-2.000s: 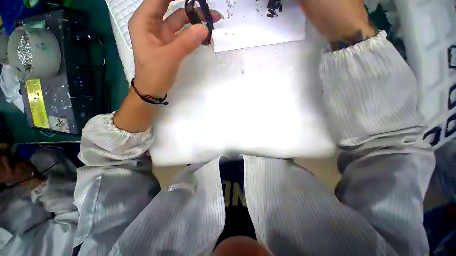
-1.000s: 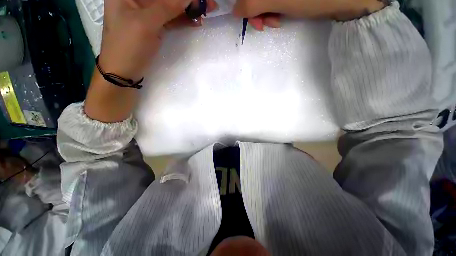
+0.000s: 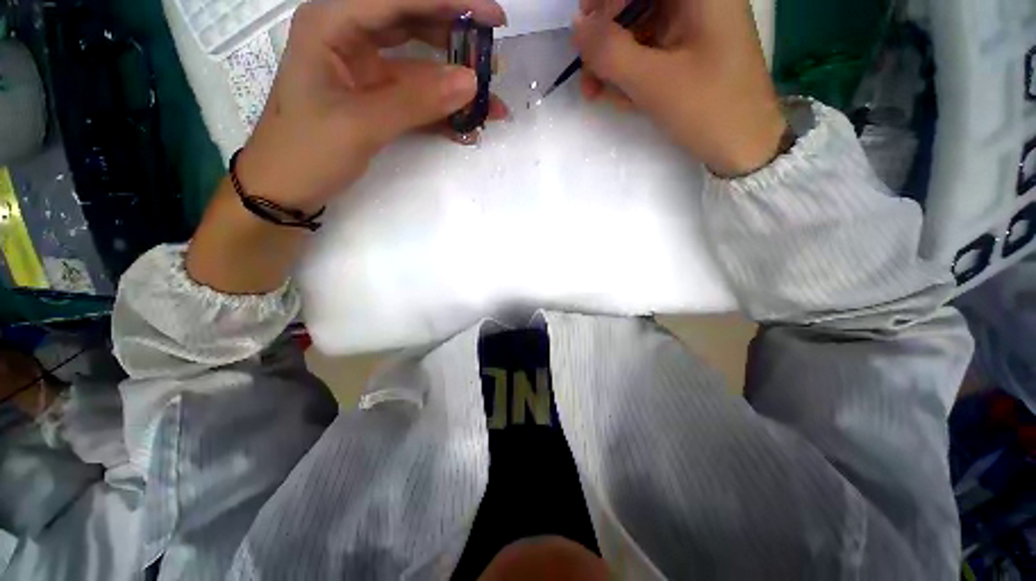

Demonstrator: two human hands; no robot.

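My left hand (image 3: 364,85) holds a black housing frame (image 3: 471,70) on edge between thumb and fingers, above the foam pad. My right hand (image 3: 682,80) holds dark pointed tweezers (image 3: 586,55), their tip down and left, a short way right of the frame and not touching it. The tweezers' tips look close together; whether they grip a part is too small to tell. The white foam pad (image 3: 523,250) lies under both hands. A strip of the white paper sheet (image 3: 534,16) shows at the top edge between the hands. Tiny specks dot the foam near the tweezers' tip.
A white blister tray (image 3: 977,136) with black frames in pockets stands at the right. A white small-cell tray (image 3: 233,20) is at the upper left. A black bench unit (image 3: 68,216) with a yellow label is at the far left. Part of another person's sleeve (image 3: 68,477) shows at the lower left.
Two seconds ago the paper with its black parts showed more. Since one second ago, the frame shows more fully and my right hand has moved right and turned, the tweezers now slanting toward the frame.
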